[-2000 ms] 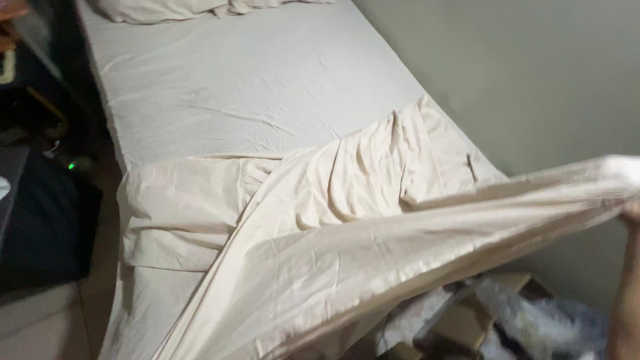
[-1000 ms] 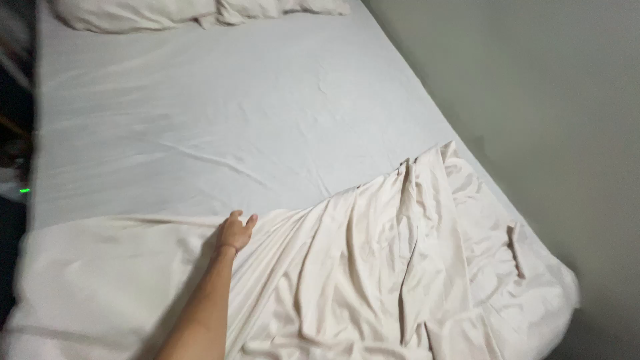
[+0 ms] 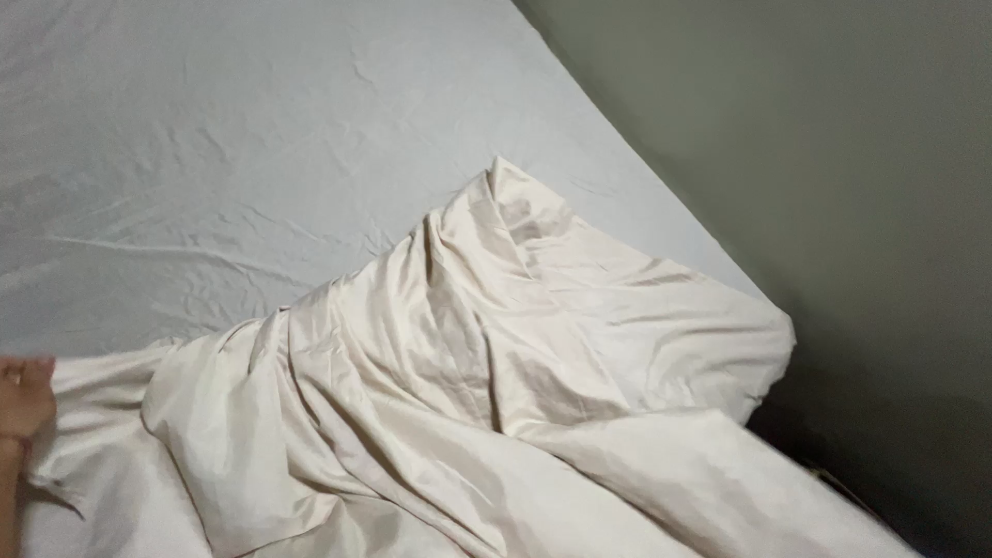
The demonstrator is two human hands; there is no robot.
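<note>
At the left edge of the view, my left hand (image 3: 27, 395) has its fingers curled on the upper edge of a cream satin-like bed cover (image 3: 434, 372). The cover lies bunched in deep folds over the lower part of the bed, with one corner peaking near the middle. Above it stretches a pale grey fitted sheet (image 3: 256, 139), lightly wrinkled. My right hand is out of view.
A grey-green wall (image 3: 806, 155) runs along the right side of the bed. At the lower right, beside the bed's corner, is a dark gap (image 3: 821, 442) whose contents are hard to make out.
The cover was held up taut on the right two seconds ago; now that part lies on the bed. My left hand, over the cover's edge a second ago, now grips it. The view has shifted closer and rightward.
</note>
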